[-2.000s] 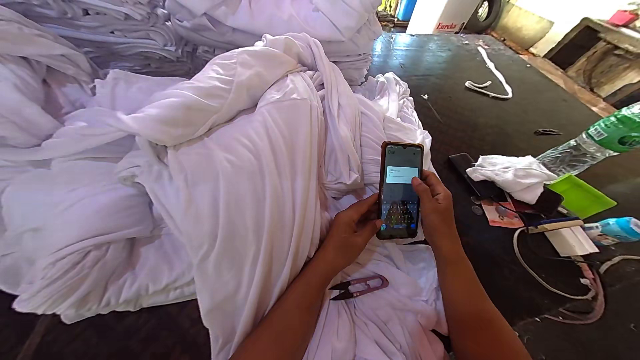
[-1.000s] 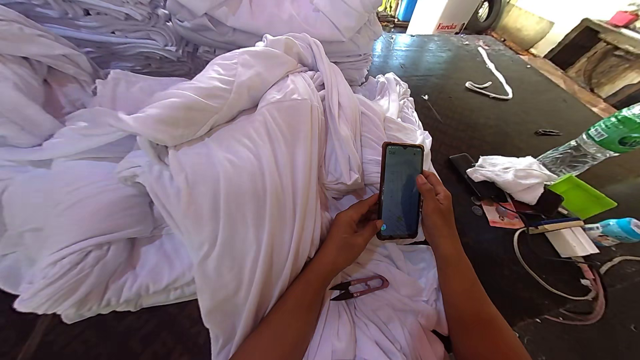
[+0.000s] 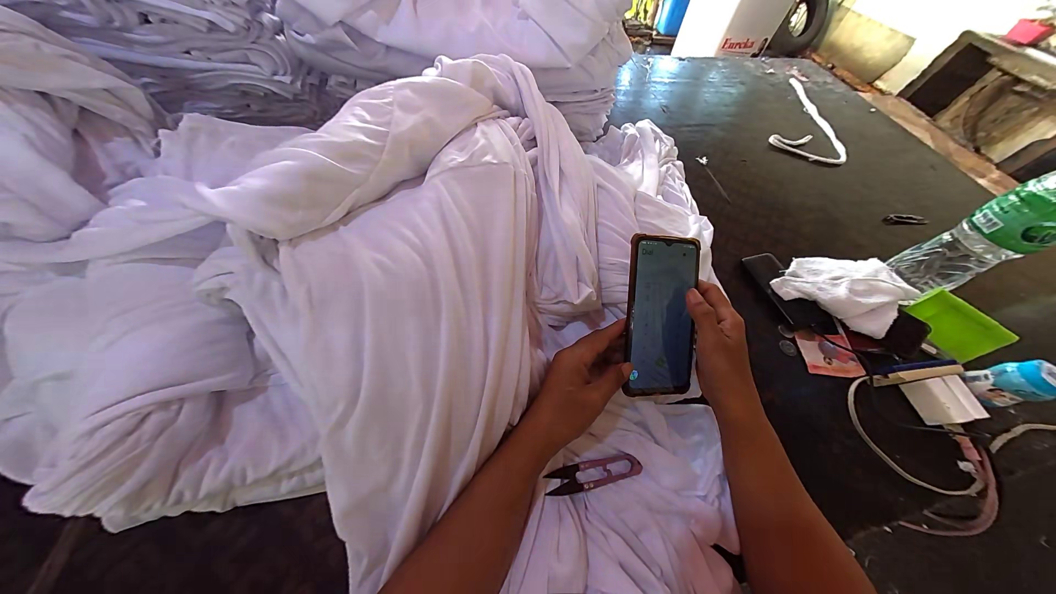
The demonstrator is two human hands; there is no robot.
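A smartphone in a brown case (image 3: 662, 318) is held upright between both hands, over white fabric. My left hand (image 3: 587, 381) grips its lower left edge, the thumb at the bottom corner of the screen. On its right edge, my right hand (image 3: 719, 334) holds it with the thumb at the side. Thread snips with a pinkish handle (image 3: 596, 474) lie on the white cloth below the phone, between my forearms. A large heap of white fabric (image 3: 412, 305) spreads to the left of the hands.
Folded stacks of white cloth (image 3: 495, 41) stand behind the heap. On the dark table (image 3: 734, 190) at the right are a white strip (image 3: 817, 124), a plastic bottle with a green label (image 3: 973, 235), a crumpled white cloth (image 3: 846, 289), a green tray (image 3: 961, 323), a banknote (image 3: 827, 355) and cables (image 3: 866, 454).
The phone screen has changed: a light box and an on-screen keyboard showed two seconds ago, and a plain darker screen shows now. The right thumb has shifted from the screen to the phone's edge.
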